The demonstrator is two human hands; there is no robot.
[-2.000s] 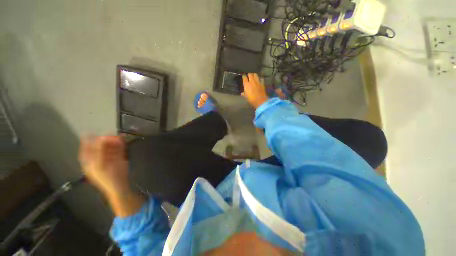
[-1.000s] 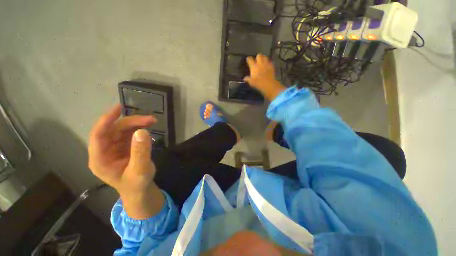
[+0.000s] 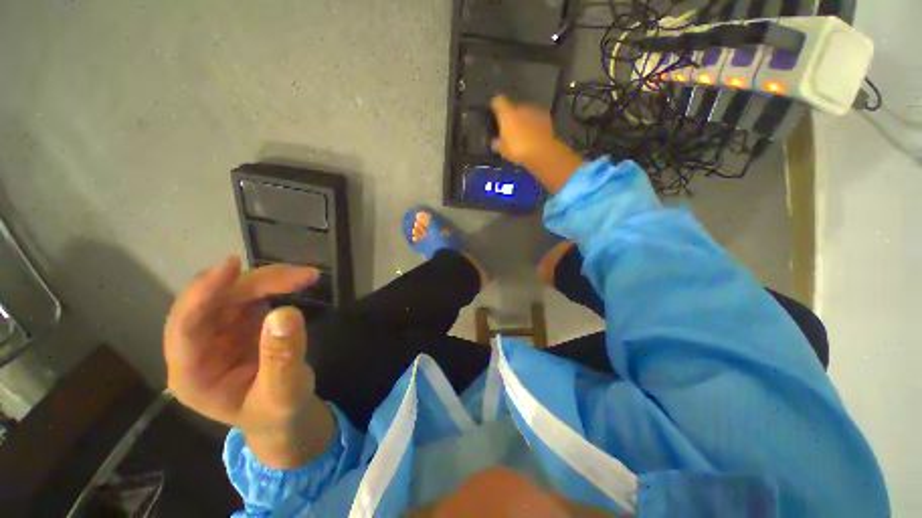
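A long black device tray (image 3: pixel 453 111) lies on the floor ahead. In its nearest slot a device (image 3: pixel 500 188) glows with blue-white digits; the screens farther up are dark. My right hand (image 3: pixel 528 137) is over the slot just beyond the lit one, fingertips at its dark device, partly hiding it; whether it grips anything is unclear. My left hand (image 3: pixel 243 349) is raised at the left, fingers apart and empty, and covers part of a second, shorter black tray (image 3: pixel 337 228).
Tangled black cables (image 3: pixel 647 132) lie right of the long tray, beside a white power strip (image 3: pixel 834 66) with orange lights and black adapters. A small stool (image 3: pixel 539 326) is between my legs. Dark furniture with a metal frame (image 3: pixel 121 435) is at lower left.
The nearest device in the long tray has lit up with digits. My right hand has moved from that slot to the one beyond. My left hand is now open, no longer blurred.
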